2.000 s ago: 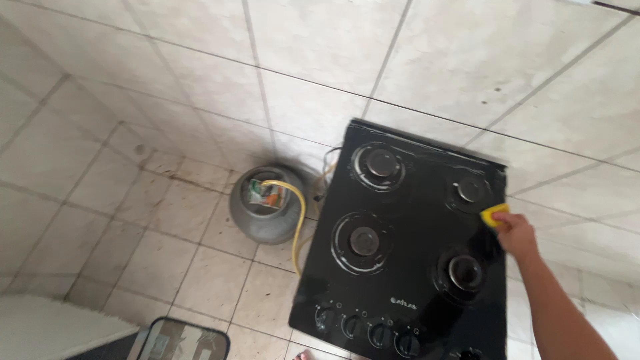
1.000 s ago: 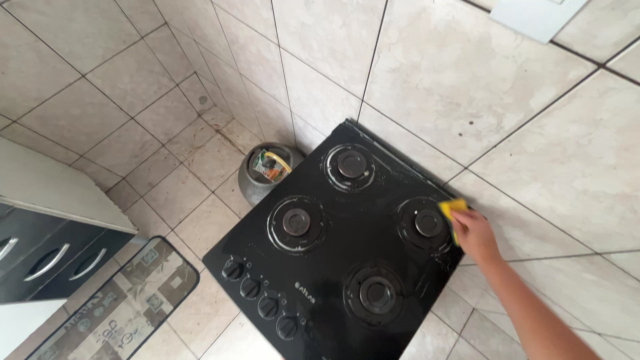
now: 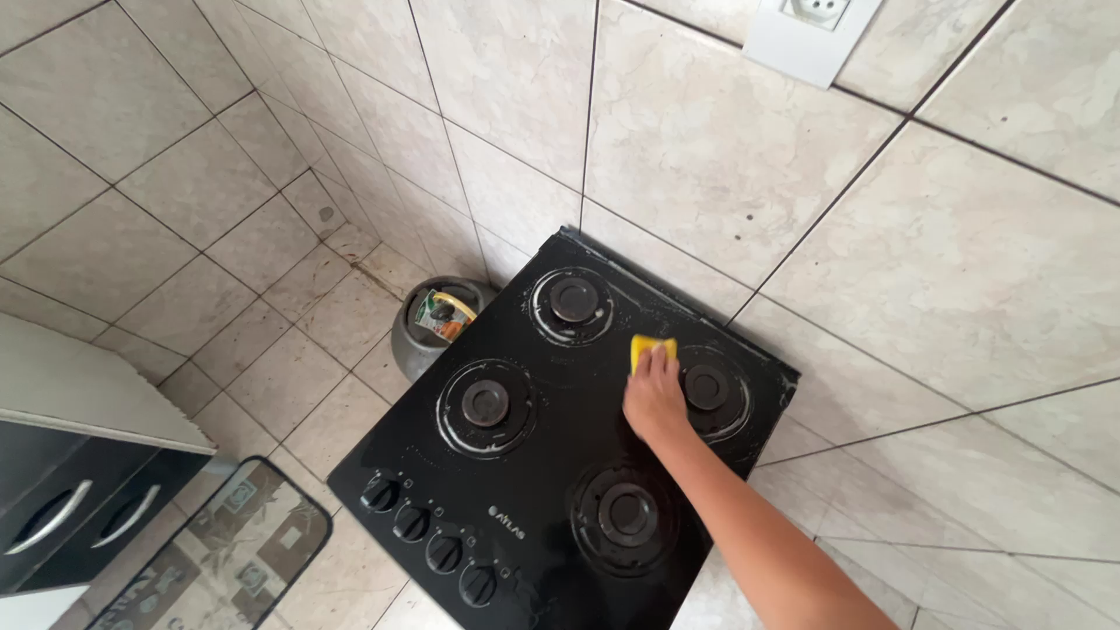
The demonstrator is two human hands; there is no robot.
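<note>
My right hand (image 3: 654, 389) reaches in from the lower right and grips a yellow sponge (image 3: 653, 348), pressed on the black cooktop of a gas stove (image 3: 560, 420). Hand and sponge lie just left of the back right burner (image 3: 705, 387). Whitish suds or wet streaks ring the back left burner (image 3: 575, 299), the front left burner (image 3: 485, 403) and the back right one. The front right burner (image 3: 627, 514) is below my wrist. Several black knobs (image 3: 445, 554) line the front edge. My left hand is out of view.
A grey gas cylinder (image 3: 416, 337) stands on the floor against the stove's left side. A dark-fronted cabinet (image 3: 83, 507) with curved handles is at the lower left, beside a patterned mat (image 3: 254, 542). Tiled walls (image 3: 752, 131) rise behind, with a white power outlet (image 3: 814, 35).
My right hand has moved with the sponge from the cooktop's right edge to the space between the two back burners. The view has turned and shifted.
</note>
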